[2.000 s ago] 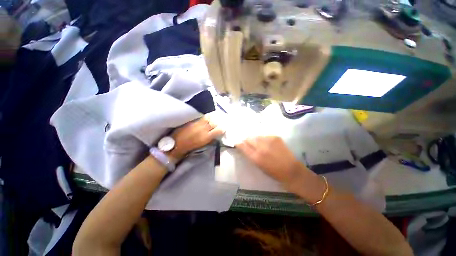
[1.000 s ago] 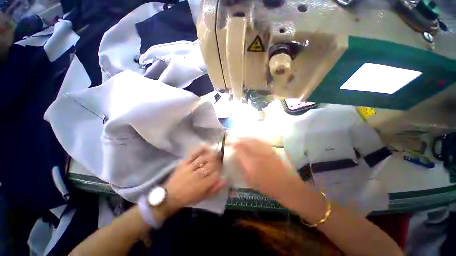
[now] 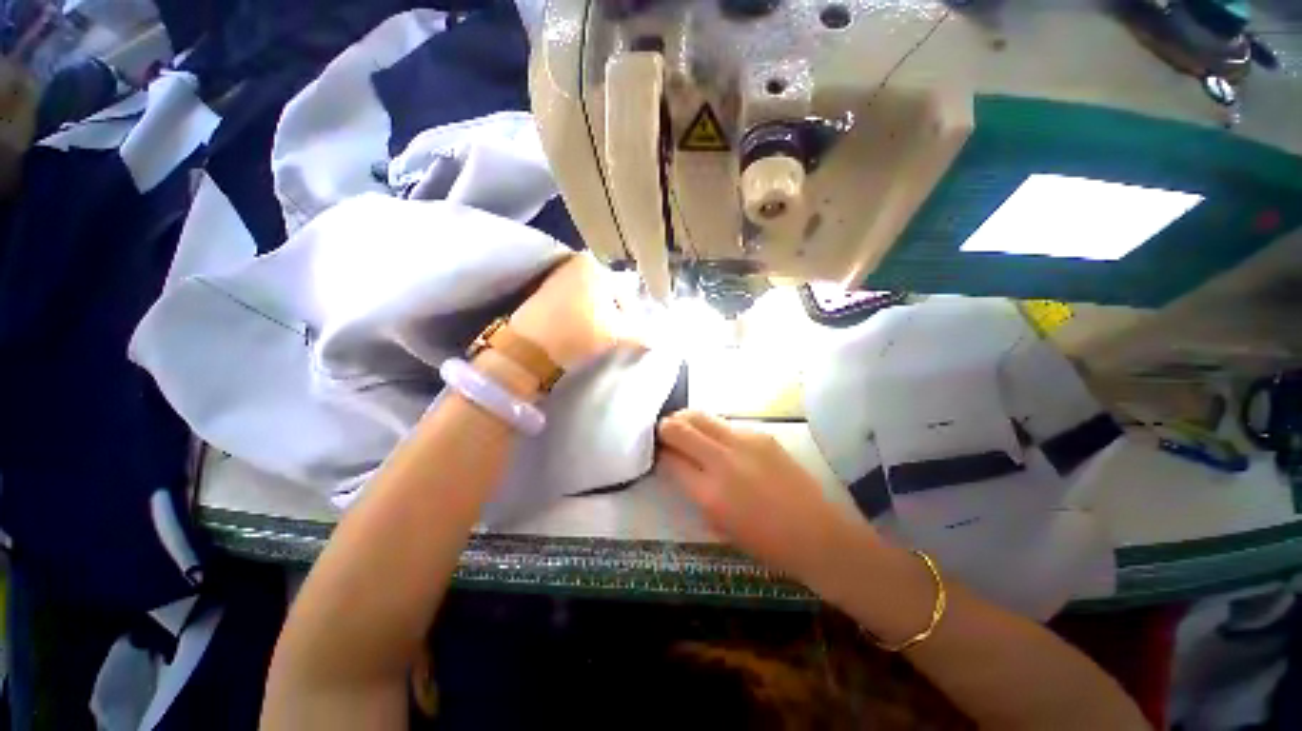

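A bulky pale grey garment (image 3: 414, 271) with dark parts lies left of the needle, its near edge spread on the table. My left hand (image 3: 578, 317) lies on it beside the needle area, fingers partly lost in the lamp's glare. My right hand (image 3: 735, 479) holds the garment's edge with its fingertips, at a narrow dark strip (image 3: 674, 393). The cream sewing machine (image 3: 885, 157) stands over the work; its needle and presser foot are washed out by glare. Pale cut pieces (image 3: 950, 414) with dark strips lie flat to the right.
The machine's green panel (image 3: 1214, 214) overhangs the right side. A blue pen-like item (image 3: 1204, 453) and dark loops (image 3: 1271, 414) lie at the far right. A dark device (image 3: 850, 303) lies behind the needle. Navy cloth (image 3: 86, 343) is heaped left. The green-edged table front (image 3: 614, 561) curves below.
My left hand has moved up from the table's front to the needle area. My right hand has moved slightly down. The garment's near edge now lies turned towards the right fingertips.
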